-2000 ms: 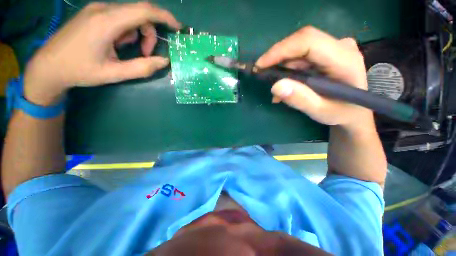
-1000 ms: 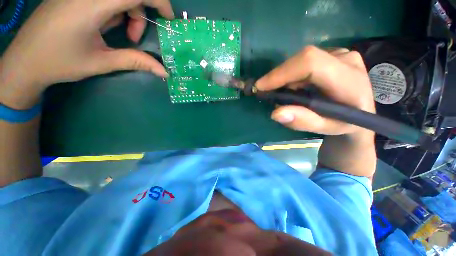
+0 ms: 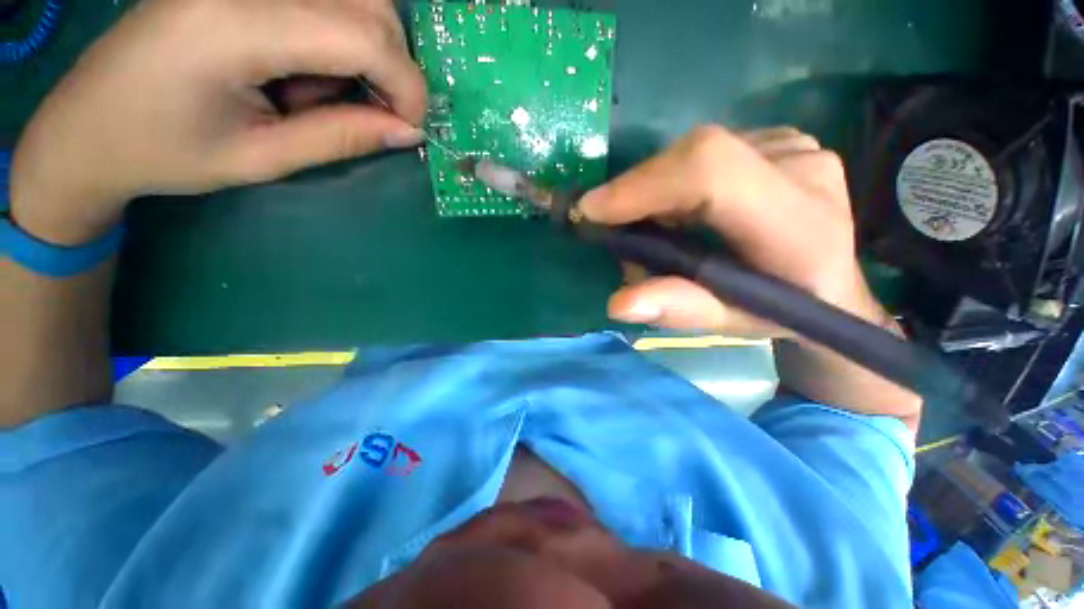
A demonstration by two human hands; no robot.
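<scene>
A bright green circuit board [image 3: 517, 95] lies on the dark green mat [image 3: 273, 274] at the top middle. My left hand [image 3: 238, 101] is at its left edge, thumb and fingertips pinching thin solder wire [image 3: 442, 145] whose end reaches over the board's lower left. My right hand [image 3: 737, 226] grips a black soldering iron [image 3: 761, 292] like a pen. The iron's pale, blurred metal end is over the lower left of the board, near the wire; whether the tip touches is unclear. A light blue wrist strap [image 3: 60, 252] is on my left wrist.
A black fan [image 3: 880, 179] with a round pale label stands right of my right hand. A coiled blue cord [image 3: 30, 42] is at the top left corner. Small yellow and blue items [image 3: 1034, 553] lie at the lower right. My blue shirt is below the mat's edge.
The board sits higher in view. My left fingers have closed together on the wire and left the board's top corner. The iron's end has moved to the board's lower left.
</scene>
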